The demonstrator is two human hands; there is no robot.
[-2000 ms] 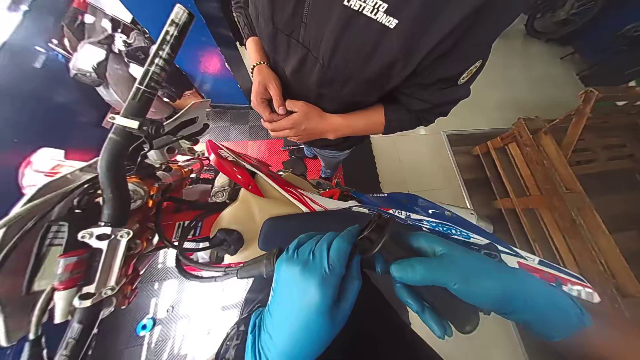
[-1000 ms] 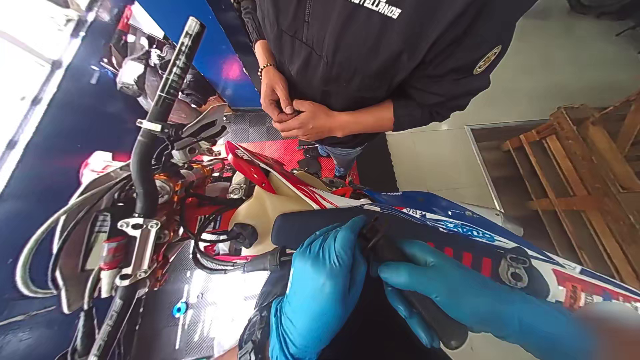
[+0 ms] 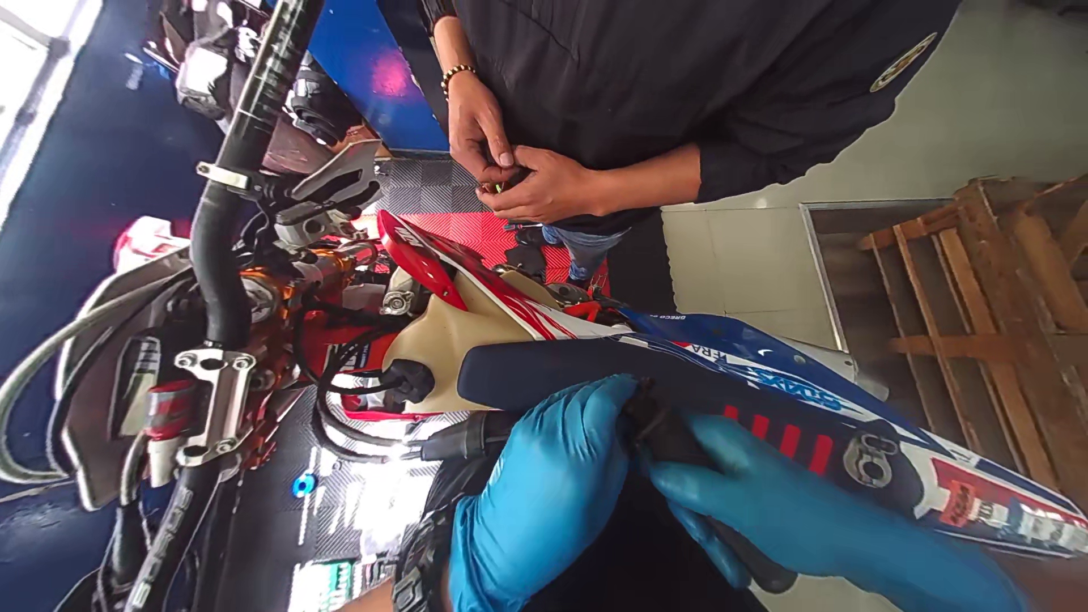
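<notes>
My left hand (image 3: 552,484), in a blue glove, closes around a black throttle housing (image 3: 648,416) with cables that run left to the dirt bike. My right hand (image 3: 748,489), also gloved in blue, grips the black rubber handlebar grip (image 3: 761,557) joined to that housing. Both hands are over the near edge of the dark seat (image 3: 544,370). A black rubber cable boot (image 3: 463,436) shows just left of my left hand. The bare handlebar (image 3: 225,246) crosses the left side, with a silver bar clamp (image 3: 214,406) on it.
A person in a black jacket (image 3: 663,85) stands across the bike, hands together around a small object. Beyond the tan fuel tank (image 3: 450,348) lies red floor matting (image 3: 476,242). A wooden pallet (image 3: 986,323) stands at right. A silver metal clamp part (image 3: 871,459) rests on the seat's rear.
The view has shifted somewhat. Both hands still hold the throttle assembly, and the grip's end tilts further down. The other person's hands have moved a little around a small object.
</notes>
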